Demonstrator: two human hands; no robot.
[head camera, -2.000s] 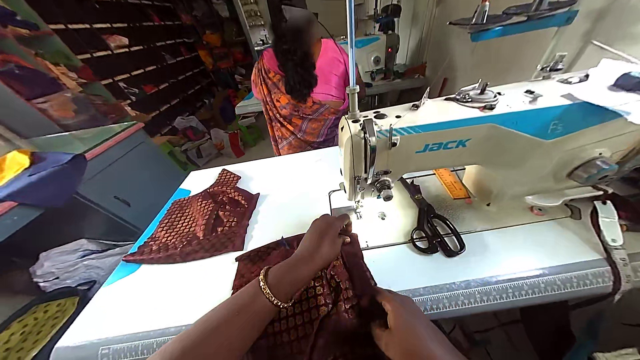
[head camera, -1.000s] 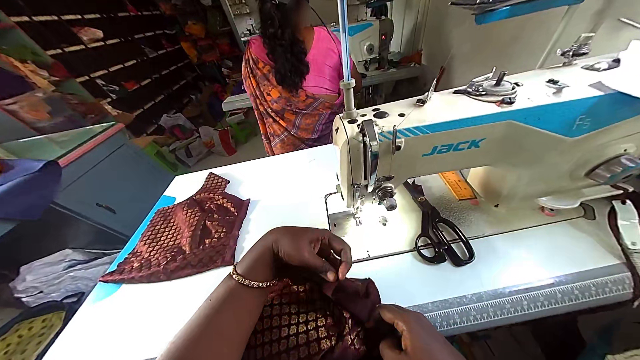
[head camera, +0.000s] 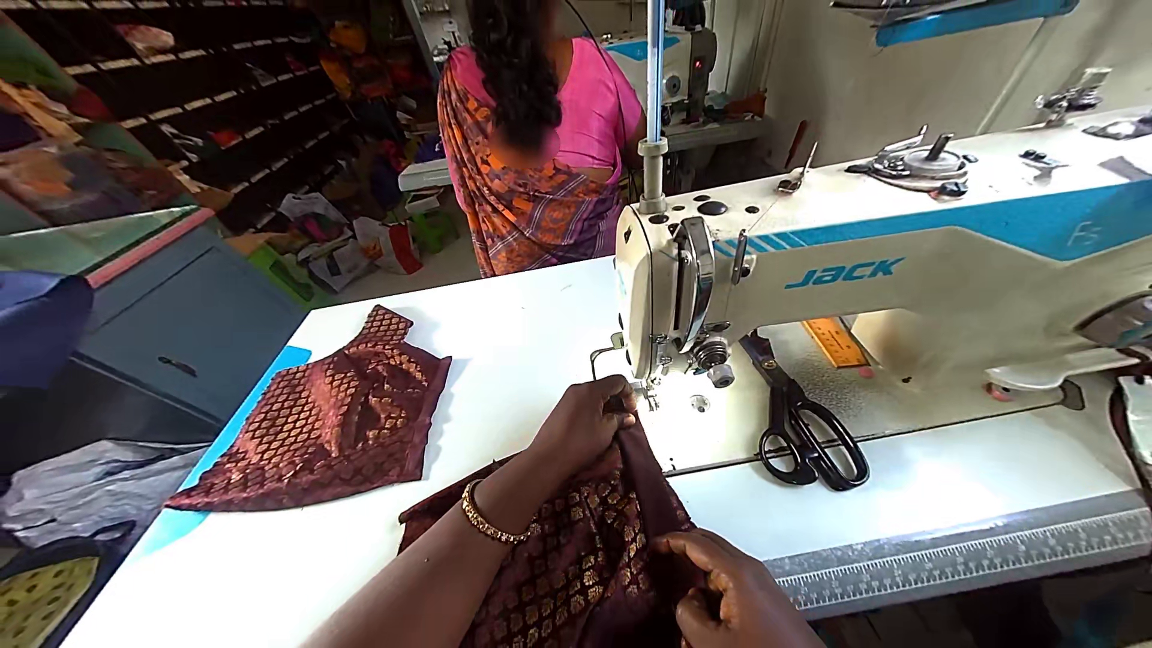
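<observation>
Maroon brocade fabric with gold motifs (head camera: 558, 540) lies at the table's near edge, with a plain maroon strip (head camera: 650, 481) along its right side. My left hand (head camera: 589, 418), with a gold bracelet on the wrist, pinches the strip's upper end just left of the presser foot (head camera: 650, 394). Lower down, my right hand (head camera: 729, 585) grips the same fabric edge between thumb and fingers. The white and blue Jack sewing machine (head camera: 837, 261) stands beyond. A second maroon brocade piece (head camera: 333, 414) lies flat on the left of the table.
Black-handled fabric scissors (head camera: 805, 432) lie on the machine bed, near an orange ruler (head camera: 835, 342). A measuring scale (head camera: 972, 553) runs along the front edge of the white table (head camera: 243, 576). Another person (head camera: 549, 153) is beyond the table, back turned, near a second sewing machine (head camera: 661, 76).
My left hand has moved up toward the presser foot with the fabric edge. The strip, bunched between my hands one second ago, is now stretched out between them.
</observation>
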